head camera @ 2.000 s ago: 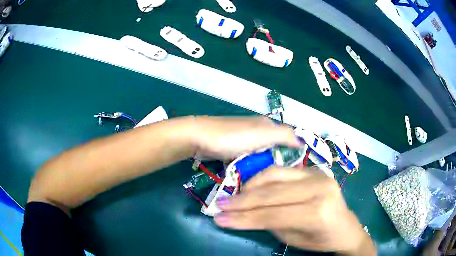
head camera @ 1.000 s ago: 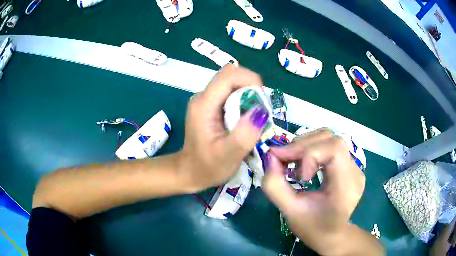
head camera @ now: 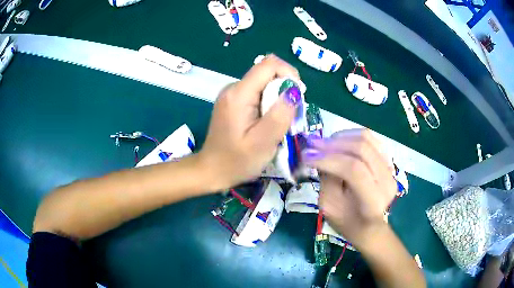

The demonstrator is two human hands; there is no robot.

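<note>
A white car body shell (head camera: 269, 97) is held upright in my left hand (head camera: 239, 126), whose thumb presses on a green circuit board (head camera: 287, 85) at its top end. The blue battery pack (head camera: 291, 149) and a red wire show in its lower part. My right hand (head camera: 360, 180) is blurred, with its fingertips at the shell's open side over the wires; whether they pinch anything cannot be told. Below lie wired shells, one with blue marks (head camera: 265, 216), with red leads and a green board (head camera: 321, 250) beside them.
A pale metal rail (head camera: 194, 89) separates the bench from the belt, which carries shells (head camera: 317, 54) and flat base plates (head camera: 408, 111). A base plate (head camera: 164, 58) lies on the rail. Left is a shell (head camera: 172, 147) with a dangling lead. A bag of small parts (head camera: 459, 225) is right.
The shell has turned upright in my left hand, and my right fingers have moved from its near side to its open side. The belt's shells have shifted right.
</note>
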